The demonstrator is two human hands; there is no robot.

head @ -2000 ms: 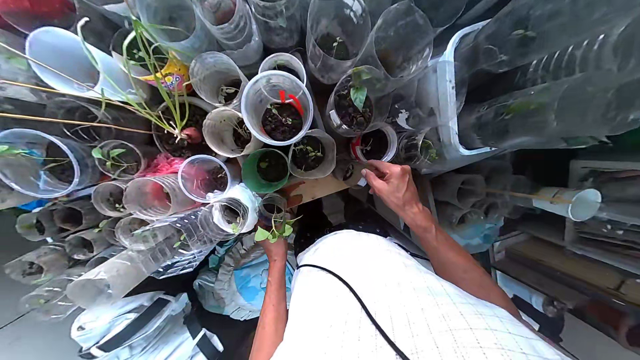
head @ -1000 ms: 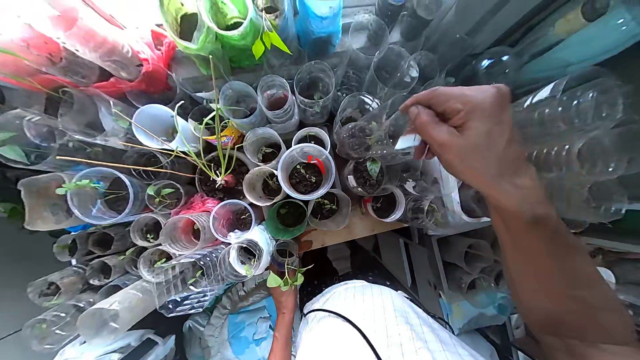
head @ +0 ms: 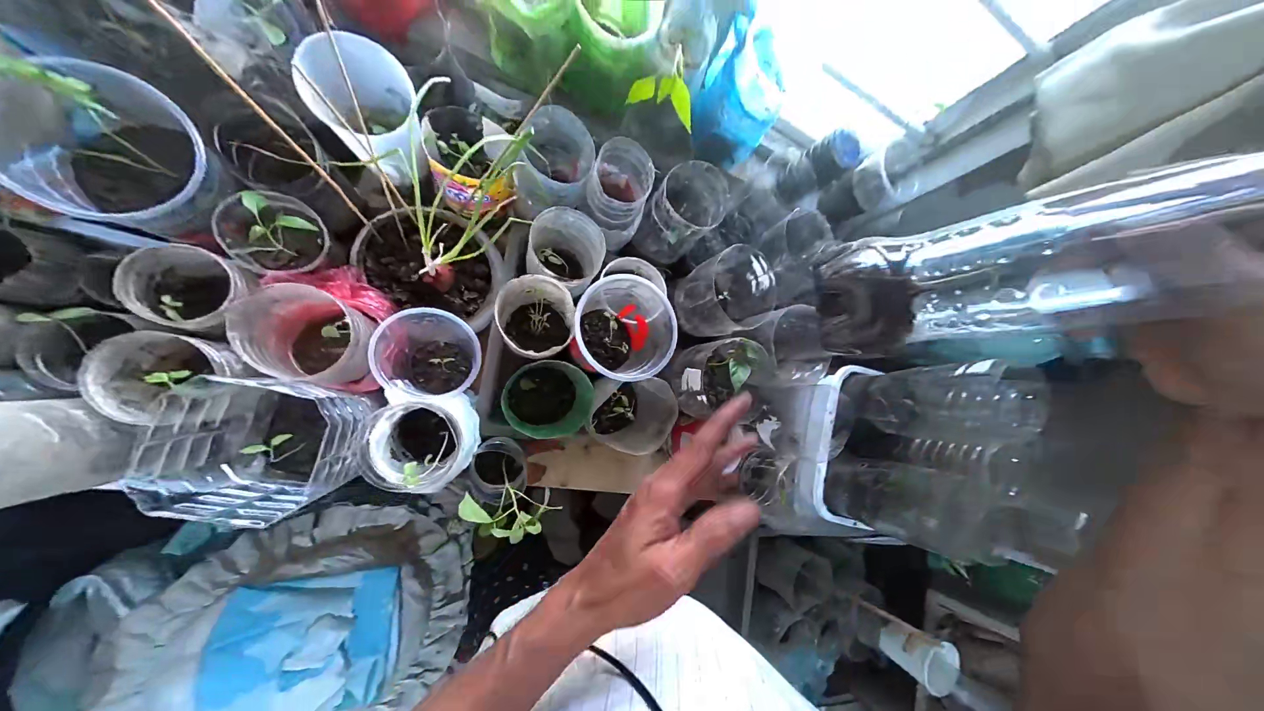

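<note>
My left hand [head: 657,538] is spread with nothing in it, its fingertips over the cut bottle pots near the white tray [head: 818,444]. A clear plastic pot with a broad-leaved seedling [head: 733,367] stands just beyond those fingertips. At the right, blurred and close to the camera, my right hand [head: 1195,326] is wrapped around a long clear plastic bottle [head: 1027,262] with dark soil at its left end. A small clear cup with a leafy seedling [head: 506,509] stands at the shelf's front edge, left of my left wrist.
Several soil-filled cups crowd the shelf, among them a green cup [head: 546,399] and a white-rimmed cup [head: 625,326]. Clear bottles [head: 938,434] lie in the white tray. Thin sticks [head: 267,114] rise at the upper left. An open sack [head: 296,632] stands below.
My left hand has left the small leafy cup and moved right, over the pots. My right hand has moved to the far right and now holds a long clear bottle. The view has shifted.
</note>
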